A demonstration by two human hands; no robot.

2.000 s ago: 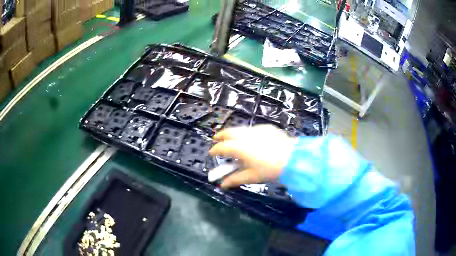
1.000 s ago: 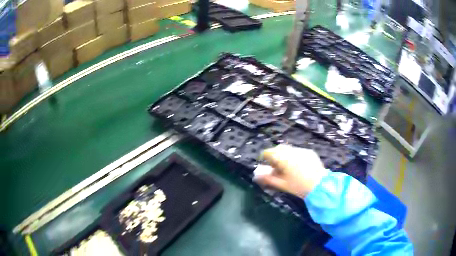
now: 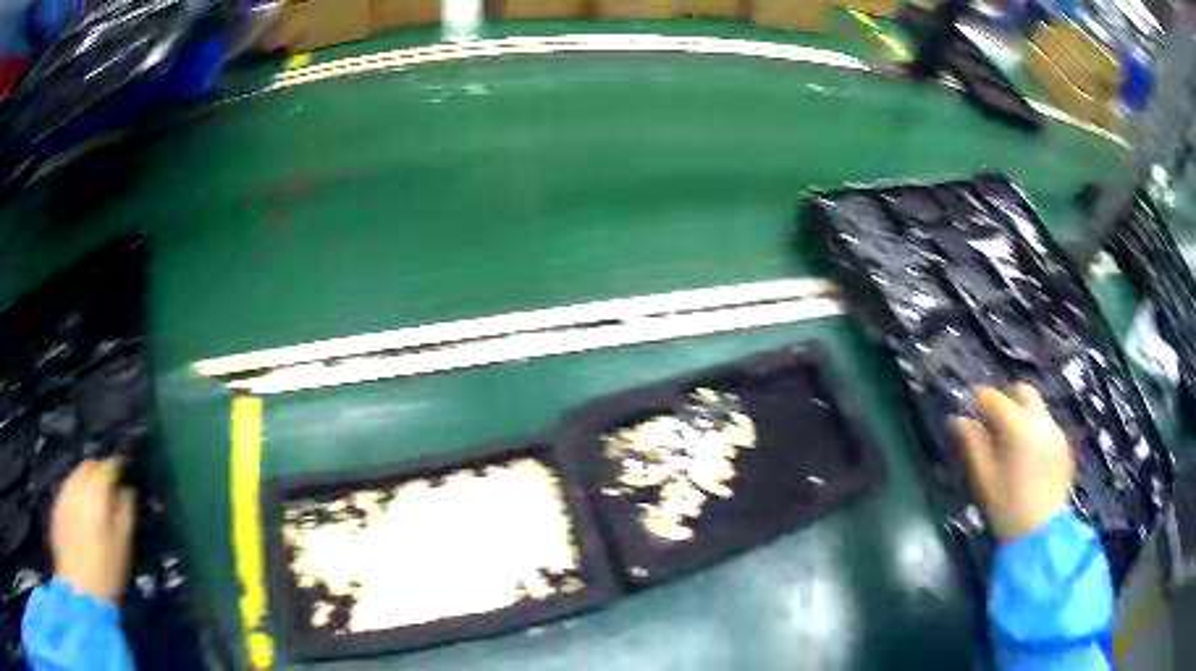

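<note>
My left hand (image 3: 92, 531) is at the lower left, over a dark blister tray (image 3: 66, 380); it is blurred and I cannot tell what it holds. My right hand (image 3: 1016, 459) is over the right blister tray (image 3: 931, 275), a shiny black sheet with grid pockets. It is blurred, with fingers curled, and no held thing can be made out. Between the hands are two black parts trays. The left parts tray (image 3: 433, 640) is almost covered with pale pieces (image 3: 446, 544). The right parts tray (image 3: 787, 452) has a smaller pale heap (image 3: 682, 459) at its left.
Paired pale strips (image 3: 525, 338) cross the green surface (image 3: 498, 197) behind the parts trays. Yellow tape (image 3: 247, 524) runs beside the left parts tray. Another black tray (image 3: 977, 72) lies at the upper right. Cartons (image 3: 682, 11) stand along the far edge.
The view has swung left, bringing my left hand and the left blister tray into view. The right blister tray and my right hand now appear farther right. The white thing earlier at my right fingers no longer shows.
</note>
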